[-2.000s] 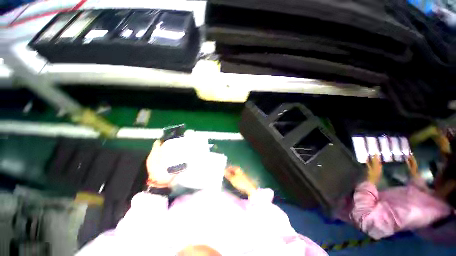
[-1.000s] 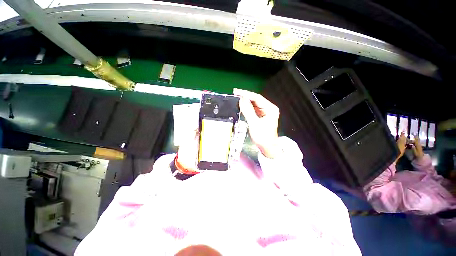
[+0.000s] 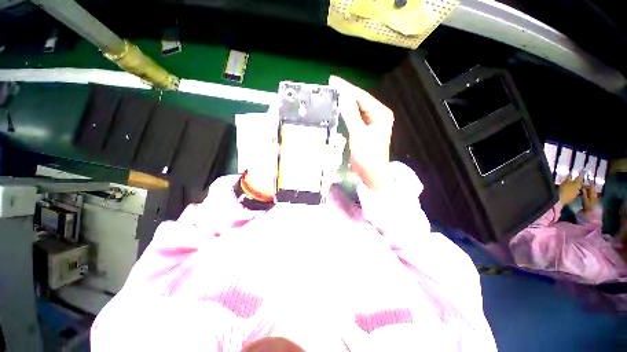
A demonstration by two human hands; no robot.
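A phone-sized module (image 3: pixel 303 161) is upright before my chest, with a grey upper part, a bright pale middle with yellow edges and a dark lower end. My left hand (image 3: pixel 260 168) holds it from the left and below; it is washed out by glare, and its fingers are mostly hidden. A red band (image 3: pixel 253 189) is on that wrist. My right hand (image 3: pixel 371 134) has its fingers at the module's upper right edge. White sheets (image 3: pixel 252 137) show behind my left hand.
A black foam tray (image 3: pixel 519 199) with glossy panels stands right. A slotted black tray (image 3: pixel 155 137) lies left, near a grey-white machine (image 3: pixel 65 265). Small modules (image 3: pixel 236 65) lie on the green belt. A perforated yellow plate (image 3: pixel 388 20) hangs above. A person in pink (image 3: pixel 570 244) works at far right.
Two seconds ago my right hand was away from the small dark item in my left hand; now both hands are at the module. Since one second ago its upper part looks grey instead of black.
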